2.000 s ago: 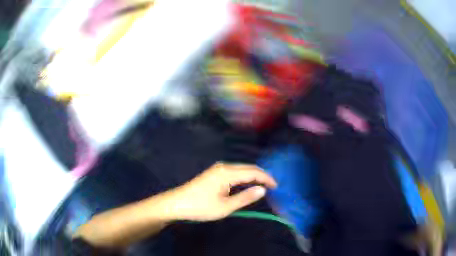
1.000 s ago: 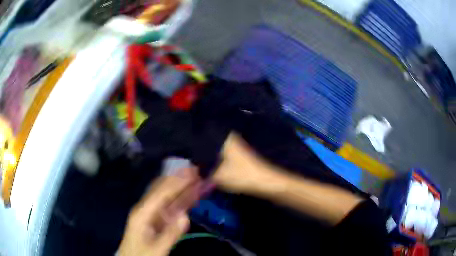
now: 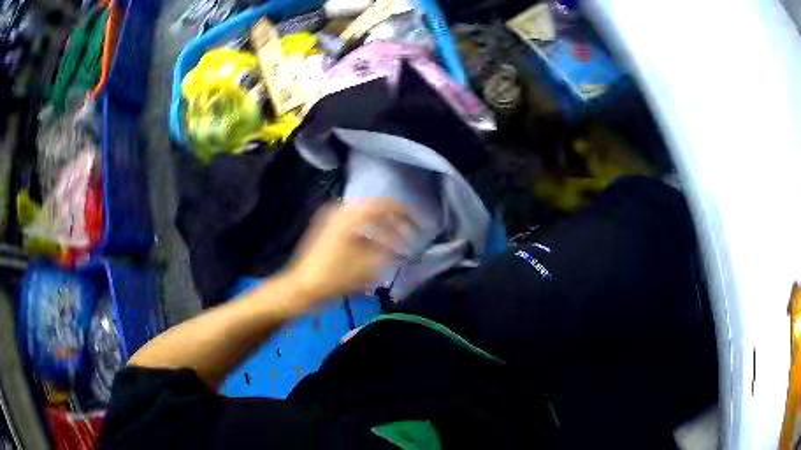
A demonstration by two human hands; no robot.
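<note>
A black garment piece (image 3: 369, 110) with a pale grey-white inner side (image 3: 391, 183) lies bunched over the front of a light-blue basket (image 3: 178, 97). My left hand (image 3: 360, 246) comes in from the lower left in a black sleeve. It is blurred and lies over the pale inner side with its fingers bent. Whether the fingers grip the cloth cannot be told. My right hand is not in view.
The basket holds yellow bundles (image 3: 220, 97) and a pink bag (image 3: 382, 61). Blue crates (image 3: 132, 202) stand at the left. A perforated blue surface (image 3: 285, 347) is beside my black-clothed lap. The white table edge (image 3: 703, 114) curves down the right.
The view has swung left, from the floor and blue crate to the basket. Both hands showed close together a second ago. Now only my left hand shows, over the garment's pale side.
</note>
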